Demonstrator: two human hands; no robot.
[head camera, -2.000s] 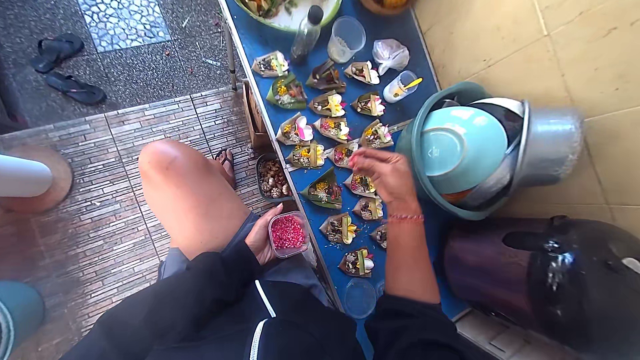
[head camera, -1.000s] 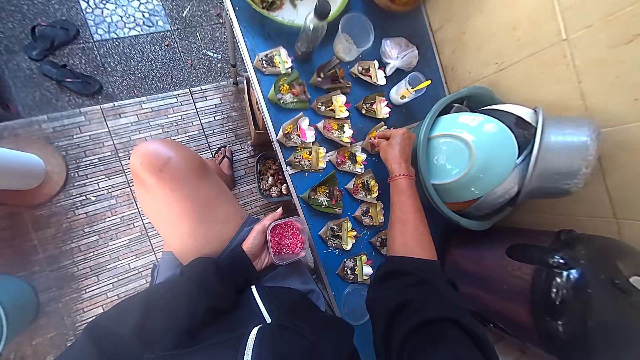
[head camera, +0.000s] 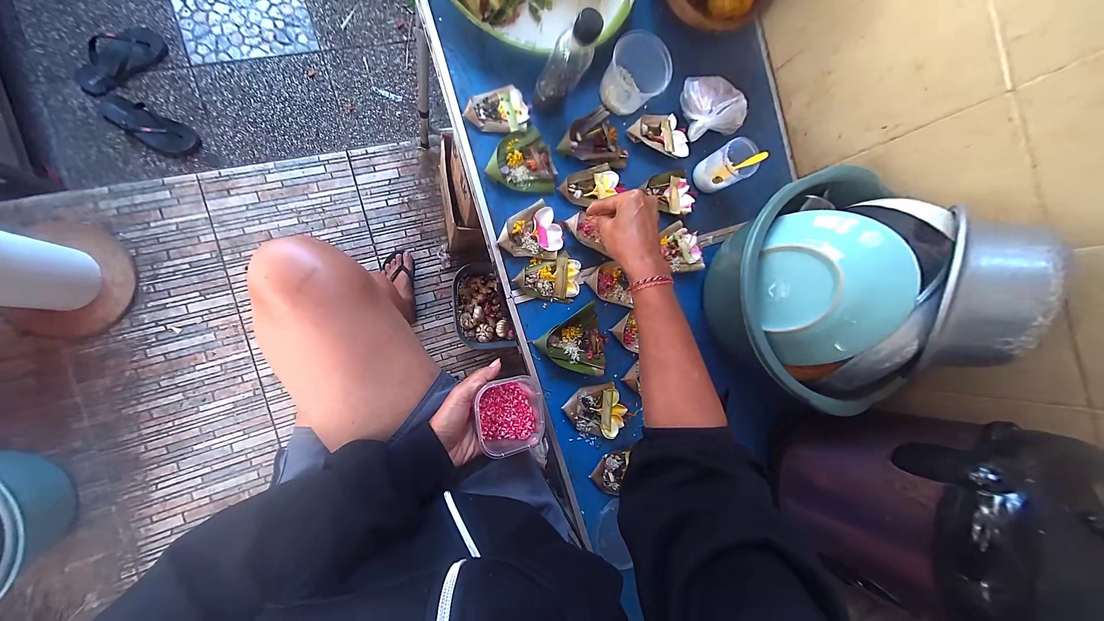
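My left hand (head camera: 461, 417) holds a clear plastic container (head camera: 507, 417) of pink-red grains beside the table edge. Over the blue table, my right hand (head camera: 625, 226) is bent down with its fingertips together above a small folded-leaf offering (head camera: 590, 231); whether a pinch of grains is between them is hidden. Around it stand several more leaf offerings with petals and white bits, among them one with a white and pink flower (head camera: 530, 230), one with a yellow flower (head camera: 597, 410) and a greener leaf one (head camera: 576, 341). My right forearm partly covers others.
Near the far end are a bottle (head camera: 568, 60), a plastic cup (head camera: 636, 72), a knotted plastic bag (head camera: 714, 105) and a cup with a yellow spoon (head camera: 726, 166). A green basin of bowls (head camera: 750, 302) borders the right side. A tray of bulbs and roots (head camera: 483, 306) sits below the table's left edge.
My right hand has moved from an offering near the basin to one farther left and up the table. My left hand keeps holding the container of grains.
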